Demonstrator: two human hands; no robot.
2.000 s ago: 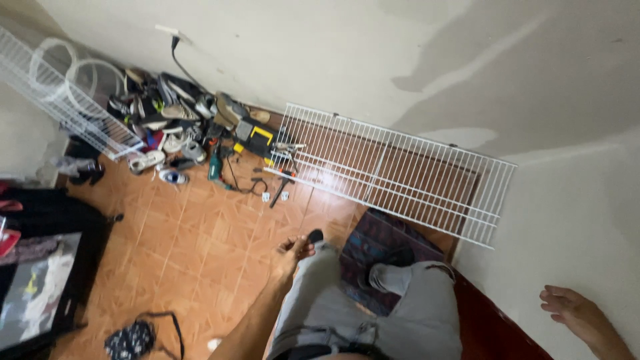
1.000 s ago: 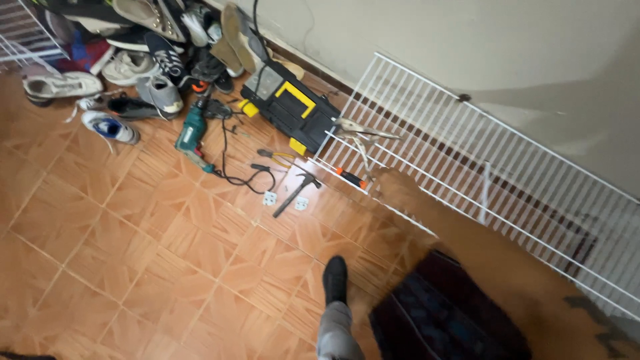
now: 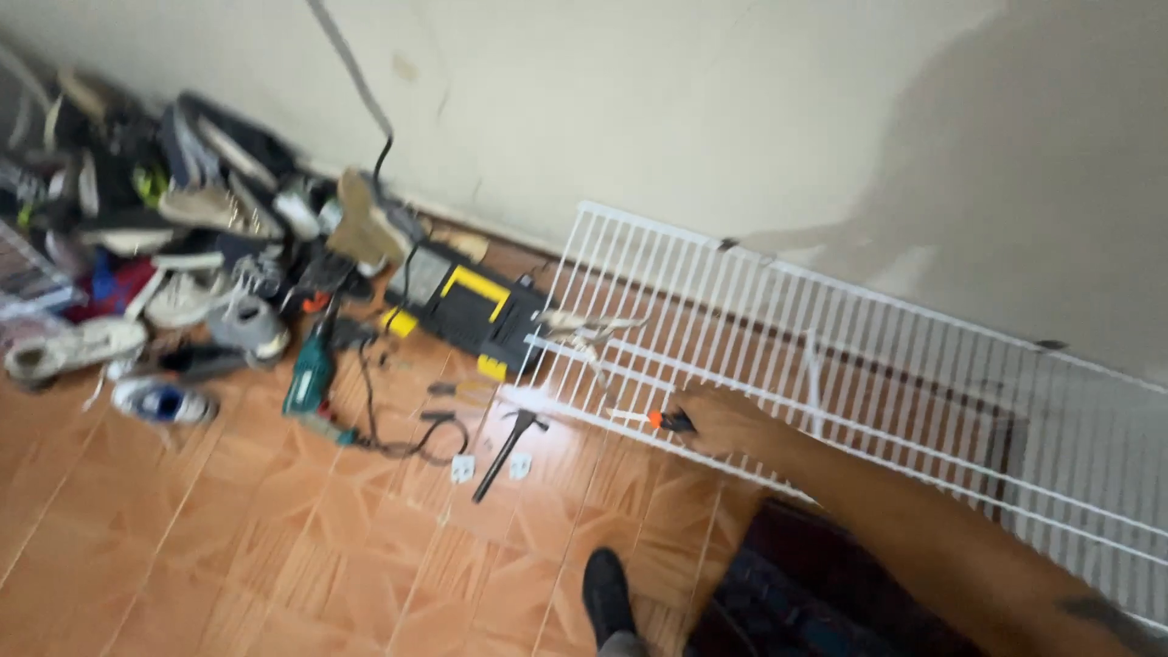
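My right hand (image 3: 730, 420) reaches in from the right, over the white wire shelf (image 3: 675, 388). Its fingers are closed on the black and orange handle of a screwdriver (image 3: 671, 421), whose shaft points left. Just beyond the fingertips, a pale, blurred object (image 3: 589, 328) lies on the shelf's left end; its kind is unclear. On the floor left of the shelf are a claw hammer (image 3: 500, 456), yellow-handled pliers (image 3: 465, 392) and two small white plates (image 3: 463, 468). A green corded power drill (image 3: 310, 374) lies farther left. My left hand is out of view.
A black and yellow toolbox (image 3: 465, 306) touches the shelf's left end area, by the wall. Shoes (image 3: 210, 237) are heaped at the left. A black cord (image 3: 379, 155) hangs along the wall. My shoe (image 3: 607, 589) and a dark patterned cloth-like thing (image 3: 794, 593) are below the shelf.
My right hand has moved from the far right to the shelf's left part and has closed on the screwdriver, which lay beside it a second ago. My left hand has left the view.
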